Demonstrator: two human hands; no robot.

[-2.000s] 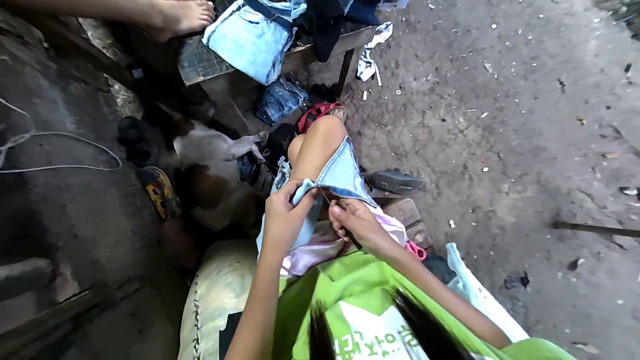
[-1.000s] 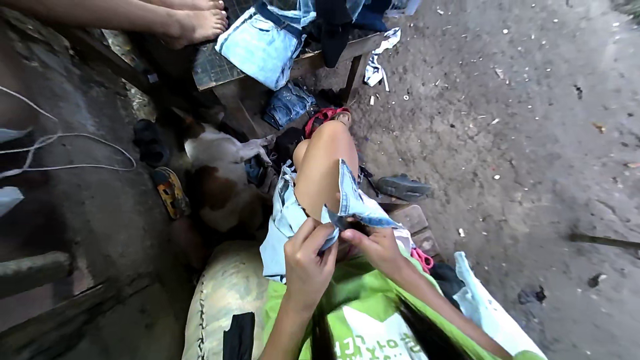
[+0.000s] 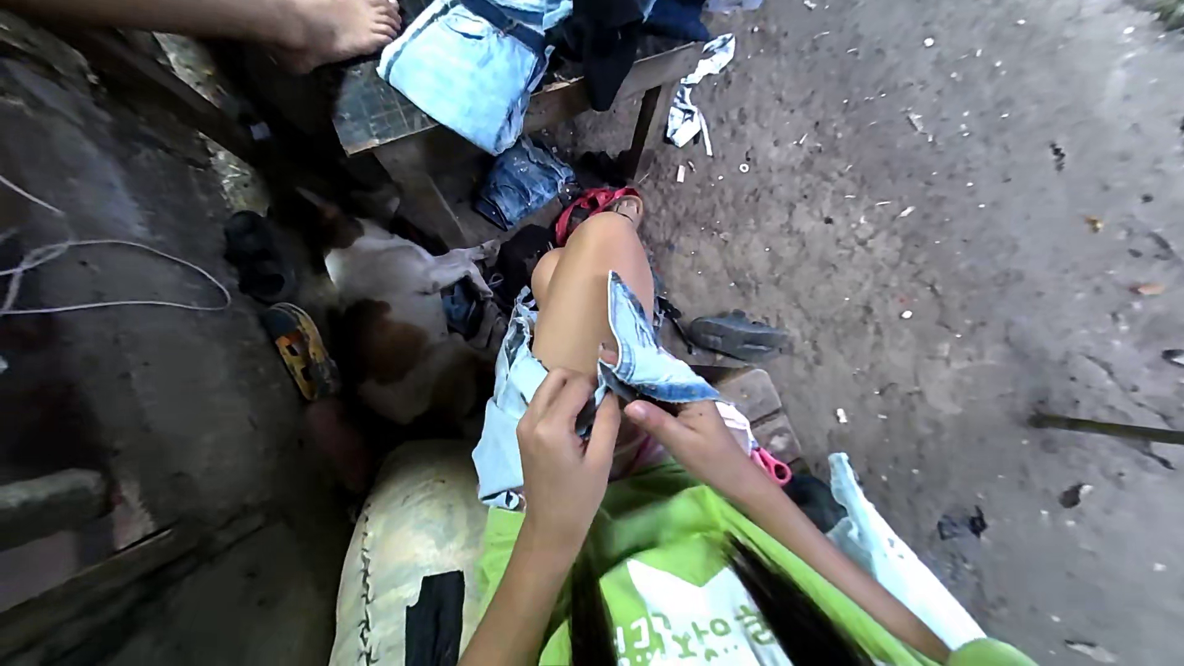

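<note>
Over my lap lies a light-blue denim piece point(image 3: 647, 356), its pointed flap standing up against my bare knee. My left hand point(image 3: 566, 439) pinches the near edge of the denim with its fingertips. Close beside it, my right hand point(image 3: 689, 435) holds the denim's underside from the right, thumb on top and the other fingers partly hidden beneath the cloth. More pale denim point(image 3: 504, 444) hangs at the left of my thigh. Pink scissor handles point(image 3: 772, 465) show by my right forearm. Whether a small tool is between my fingers, I cannot tell.
Folded jeans point(image 3: 472, 69) lie on a wooden bench point(image 3: 379, 116) ahead, near another person's bare foot point(image 3: 342, 32). A brown-and-white dog point(image 3: 398, 277) lies at the left. A stuffed sack point(image 3: 407, 527) is beside me. A dark sandal point(image 3: 735, 335) rests on the dirt ground at right.
Two seconds ago my right hand held a thin dark tool at the denim; it is not visible now. The denim flap has been turned up, and both hands have come closer together.
</note>
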